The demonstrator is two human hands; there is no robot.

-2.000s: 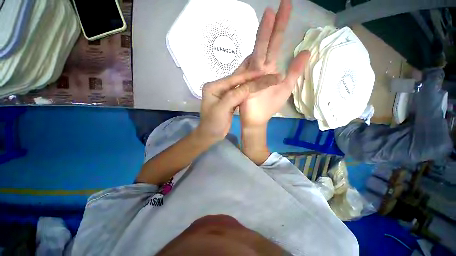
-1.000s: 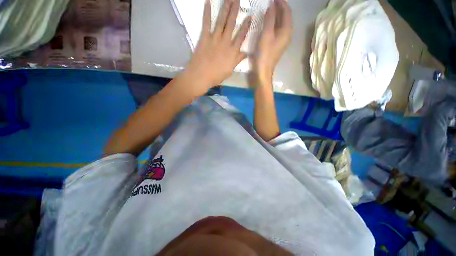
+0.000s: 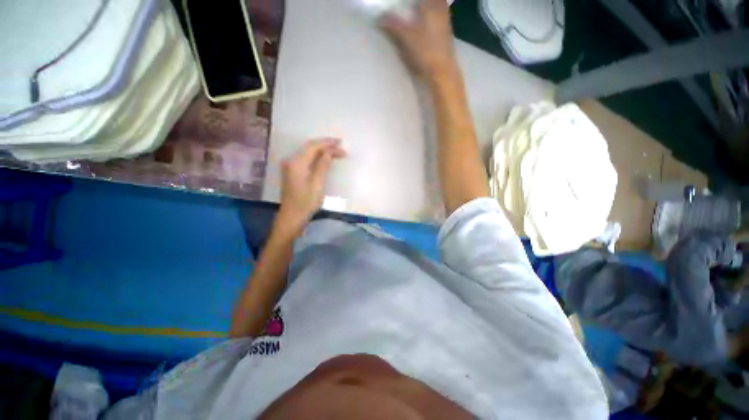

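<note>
My right hand [image 3: 419, 37] reaches to the top edge of the view, its fingers at a blurred white piece [image 3: 382, 6] that is cut off by the edge; it appears to hold it. My left hand [image 3: 305, 176] is empty over the near left part of the light board [image 3: 361, 107], its fingers loosely bent and apart. A stack of white covers [image 3: 571, 180] stands at the right. A stack of white shells [image 3: 74, 90] stands at the left, with a dark wire curving over the top one.
A smartphone [image 3: 224, 49] lies on the brown patterned covering [image 3: 226, 152] at the left. A white shell with a wire [image 3: 526, 29] lies on the dark green surface beyond the board. A person's grey-clothed legs [image 3: 649, 287] are at the right. A grey bar [image 3: 649, 72] crosses the upper right.
The printed white piece has left the middle of the board. My right hand has moved far forward and my left hand has come back, apart from it. The view has shifted, showing the phone again.
</note>
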